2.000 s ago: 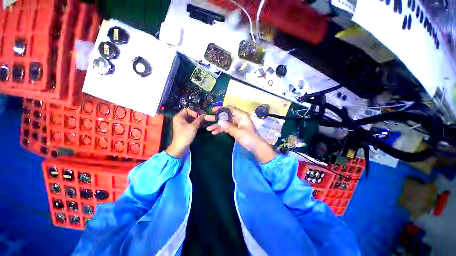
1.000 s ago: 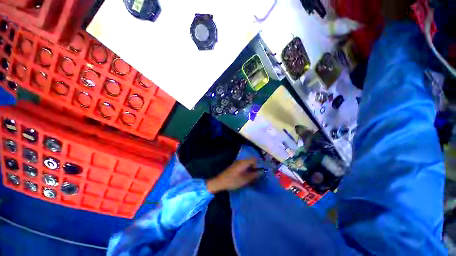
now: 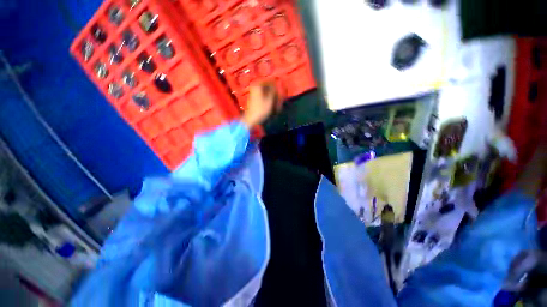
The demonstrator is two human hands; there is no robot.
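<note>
My left hand (image 3: 259, 107) is blurred at the near edge of the red-orange tray (image 3: 304, 67); thin rings (image 3: 256, 39) sit in its pockets. A dark shape shows at my left fingertips; whether it is a held unit is unclear. A second red-orange tray (image 3: 157, 125) on the left holds several round units (image 3: 162, 83) in part of its pockets. My right hand (image 3: 531, 172) is blurred near the right edge, fingers indistinct, reaching toward the red surface there.
A white board (image 3: 354, 66) holds a dark round unit (image 3: 409, 51). Beyond my lap are loose dark parts (image 3: 360, 133), a yellow-green-rimmed dish (image 3: 400, 122), a pale yellow mat (image 3: 393, 174), the dark screwdriver (image 3: 387, 214) and a brown-filled box (image 3: 451, 137) on the white ledge.
The view has swung left. My left hand has moved from in front of my smock to the ring tray. My right arm stays stretched out to the right, its hand now partly visible.
</note>
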